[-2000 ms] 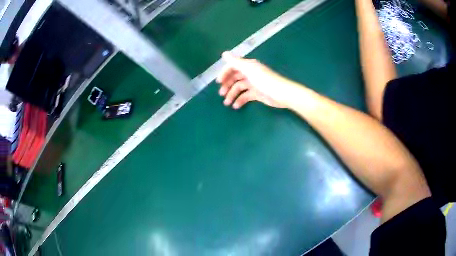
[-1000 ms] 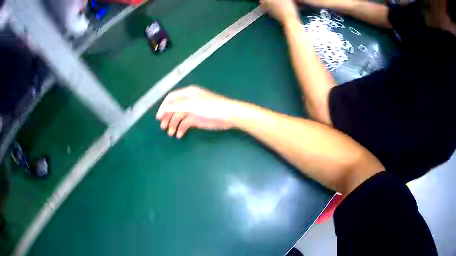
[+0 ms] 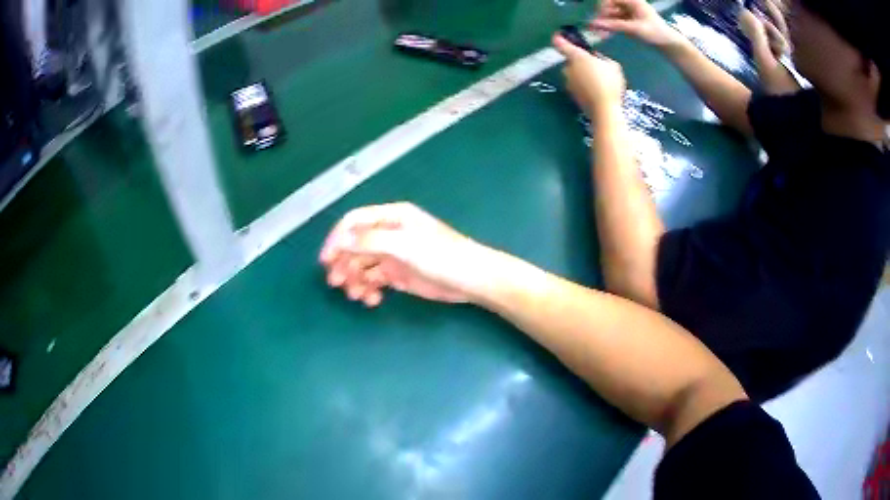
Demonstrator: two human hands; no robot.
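Note:
My right hand [image 3: 390,256] rests over the green work surface [image 3: 244,391], near the metal rail, with its forearm reaching in from the lower right. Its fingers are loosely curled and apart, and nothing shows in them. My left hand is not in view. A half-assembled handset [image 3: 256,115] lies beyond the rail on the green strip, open side up. A second, long dark handset [image 3: 440,49] lies farther right on the strip.
The pale rail [image 3: 332,187] curves across, with an upright post [image 3: 181,146] at left. A neighbour in black [image 3: 781,234] sits at right, holding a small dark unit [image 3: 576,39]. White rings [image 3: 649,146] lie by their arm. A dark piece [image 3: 7,371] shows at the left edge.
The view has swung right, showing more of the neighbour. Different handsets show on the strip. My right hand stays loosely curled over the surface.

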